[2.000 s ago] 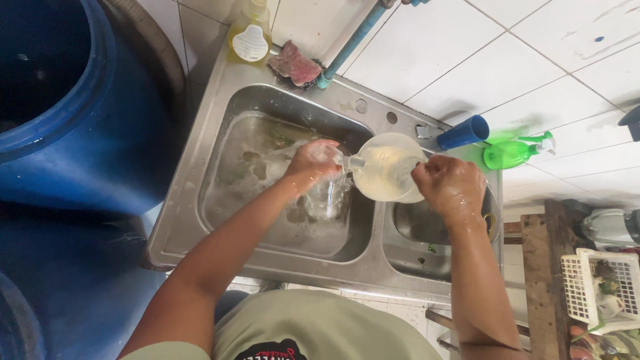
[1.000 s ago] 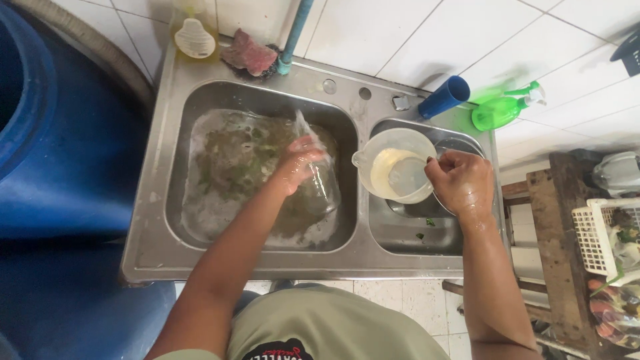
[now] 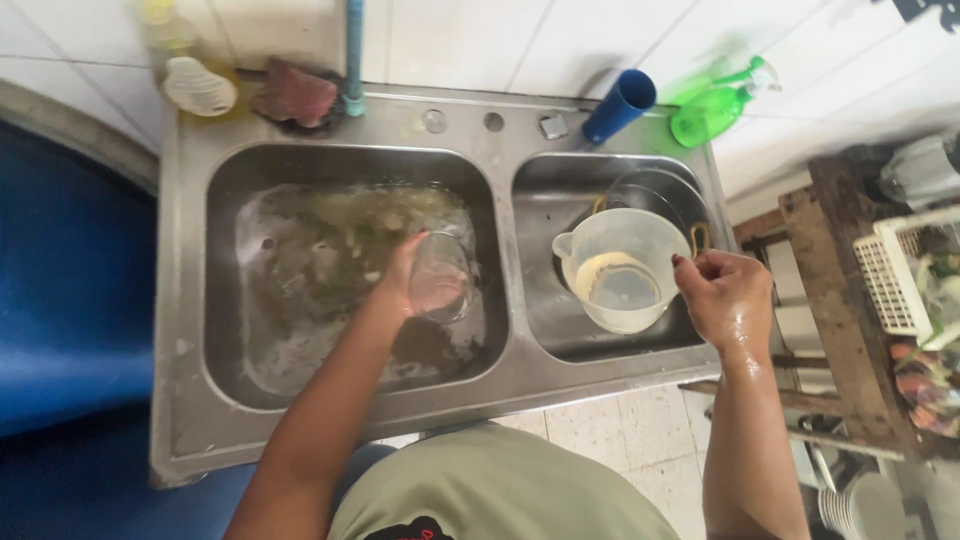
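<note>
Over the left basin of a stainless steel double sink, my left hand holds a clear drinking glass. Below it, murky water with foam and greenish food bits covers the basin floor. My right hand grips the handle side of a translucent plastic jug above the right basin. Some liquid lies in the bottom of the jug, and its spout points left. Partly hidden behind the jug, a metal pot with yellowish handles sits in the right basin.
Along the sink's back edge stand a bottle of yellow liquid, a reddish cloth or sponge, a blue-green pipe, a blue cup and a green spray bottle. Blue barrels are at left; a wooden shelf with a white basket is at right.
The jug, tilted with its spout at the glass two seconds ago, is now more level and apart from it over the right basin. The glass has turned in my left hand. The view has shifted.
</note>
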